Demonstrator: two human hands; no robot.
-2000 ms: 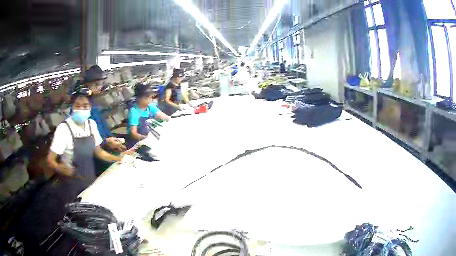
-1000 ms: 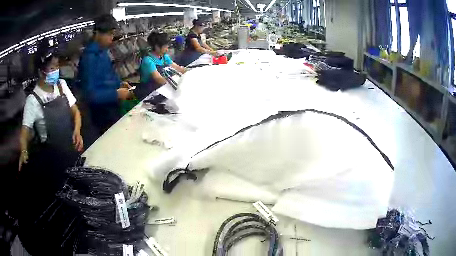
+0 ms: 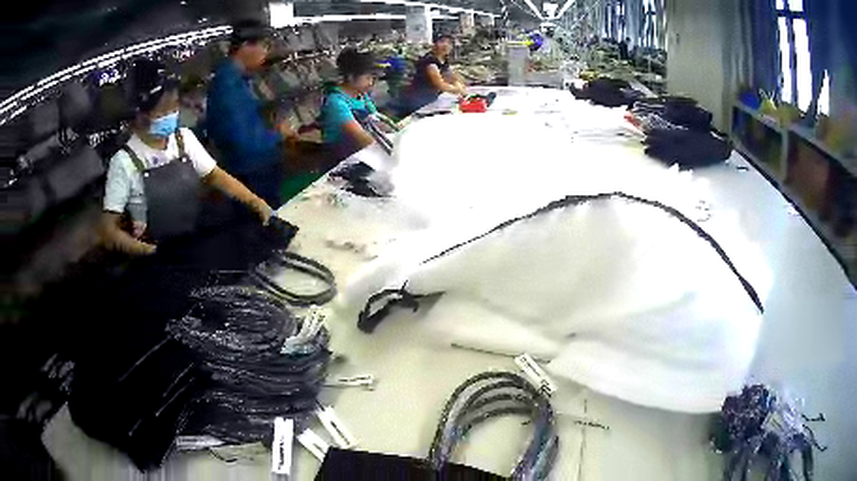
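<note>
No hand of mine is in the picture. Nearest in front, the top edge of a black tote bag [image 3: 390, 466] shows at the bottom edge, cut off by it. Its looped handles in shiny film [image 3: 498, 413] stand up on the table, with a white tag [image 3: 536, 374] at their top. To the left lies a pile of black bags [image 3: 141, 395] with wrapped handles [image 3: 244, 329] bunched on its right side and several white tags hanging out.
A large white sheet with black edging [image 3: 601, 282] covers the middle of the table [image 3: 395, 413]. Tangled dark straps [image 3: 763, 427] lie at right. A masked person [image 3: 174, 178] handles a black bag at left; several people stand beyond. Dark bags [image 3: 686, 141] lie at the far right.
The view has tilted down and shifted left. The black bag's top edge has come into view. The masked person has leaned in and now has hands on a black bag with looped handles.
</note>
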